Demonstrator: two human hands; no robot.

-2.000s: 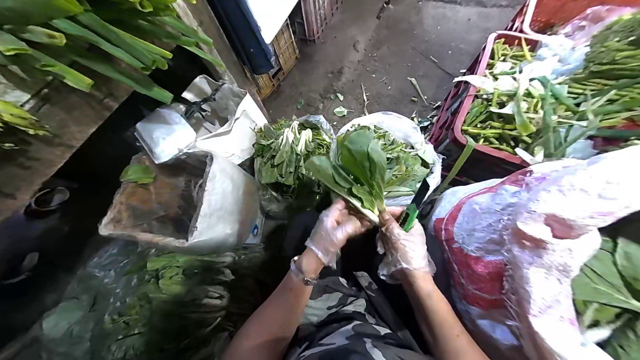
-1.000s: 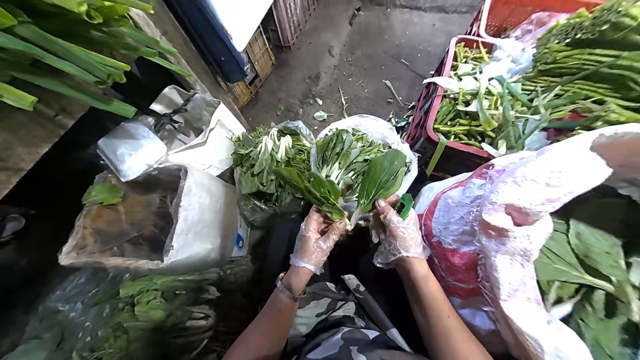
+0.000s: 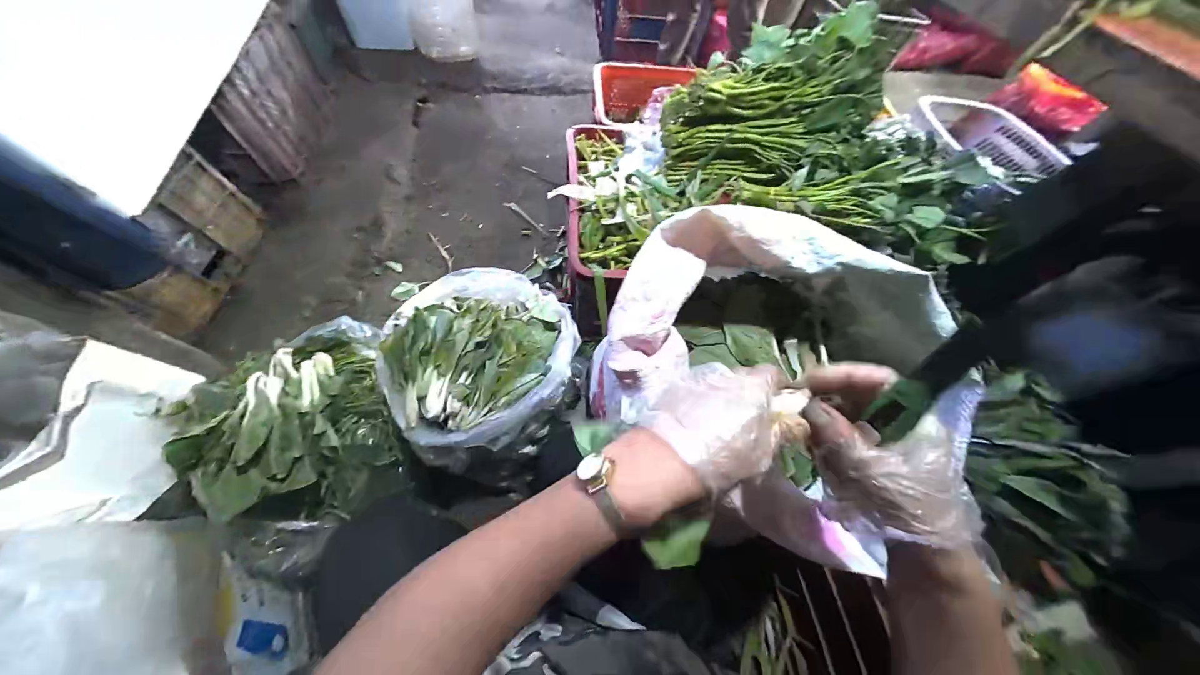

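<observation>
Over the mouth of a white woven sack [image 3: 750, 230], my left hand [image 3: 727, 422], in a clear plastic glove and with a watch at the wrist, grips the pale stem base of a leafy green [image 3: 790, 408]. Green leaves [image 3: 677, 542] show beneath that wrist. My right hand [image 3: 886, 459], also gloved, has its fingers against the same stem base; something dark and green lies by it, too blurred to name. More broad leaves [image 3: 736, 345] are inside the sack. To the left, a clear plastic bag [image 3: 567, 361] holds leafy greens with white stems [image 3: 469, 366].
Left of the bag lies a heap of leafy greens [image 3: 281, 431], beside a white box [image 3: 103, 591]. Beyond the sack stand a red crate [image 3: 574, 169] of cut greens and piled long-stemmed greens [image 3: 741, 131]. A white basket [image 3: 1003, 141] sits at the back right.
My hands have moved from beside the plastic bag to over the white sack at the right. The leaves fanned out between them earlier are not there now. The view has swung right.
</observation>
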